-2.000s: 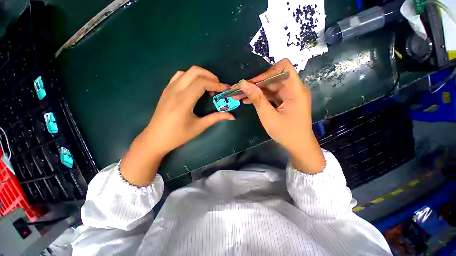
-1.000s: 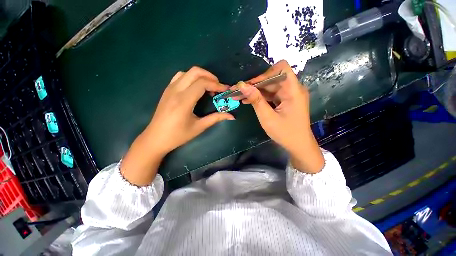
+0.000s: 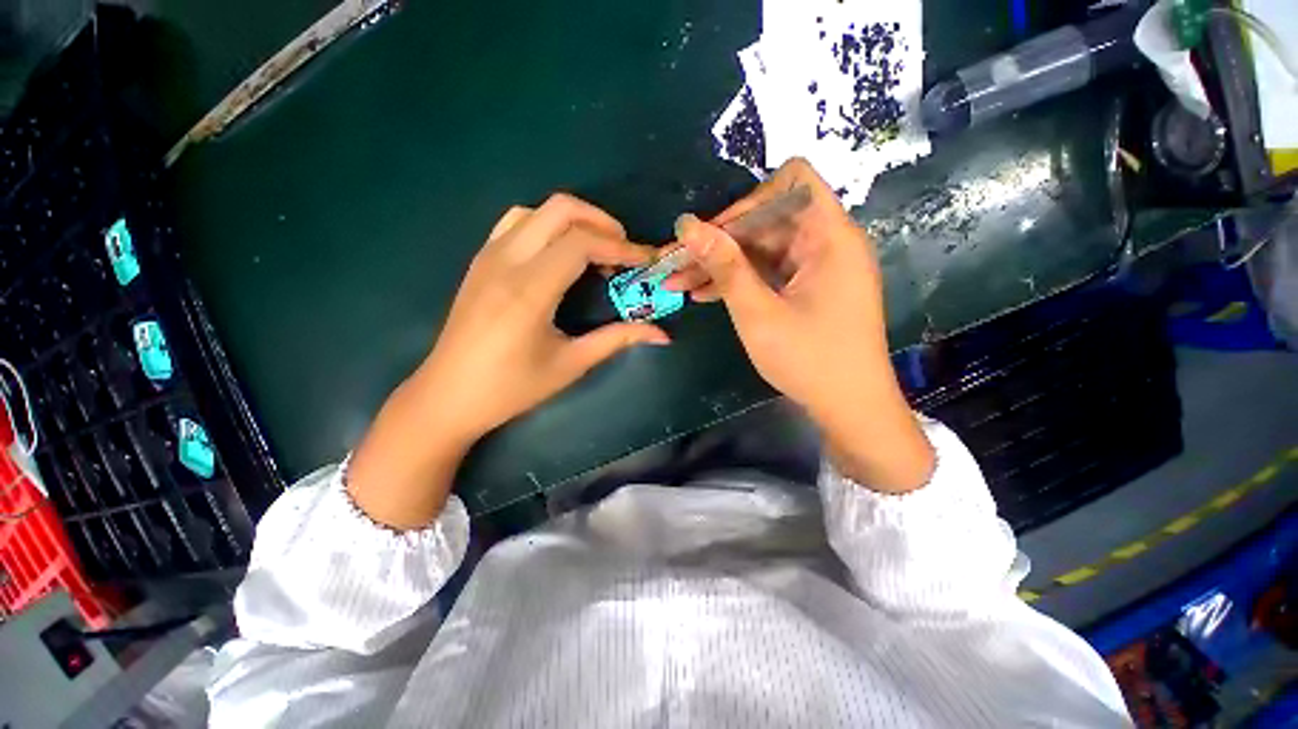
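A turquoise housing [image 3: 648, 296] with dark details inside is between my two hands, over the dark green bench. My left hand [image 3: 520, 321] holds it at its left side between thumb and fingers. My right hand [image 3: 804, 292] grips silver-grey tweezers [image 3: 755, 219] between thumb and fingers. The tweezers slant down to the left, and their tips are at the housing's upper part. Whether the tips hold a tiny part is too small to tell. White cards [image 3: 833, 79] covered with black specks lie beyond my right hand.
A black compartment tray [image 3: 107, 427] at the left holds three turquoise housings. A red tray [image 3: 40, 538] is at far left. A clear-grey barrel [image 3: 1018, 74] lies at upper right, near tubing. A spare black tray [image 3: 1061, 406] is below the bench edge at right.
My right hand and the tweezers have shifted and tilted slightly, with the tweezers now steeper over the housing. My left hand keeps its hold and has hardly moved.
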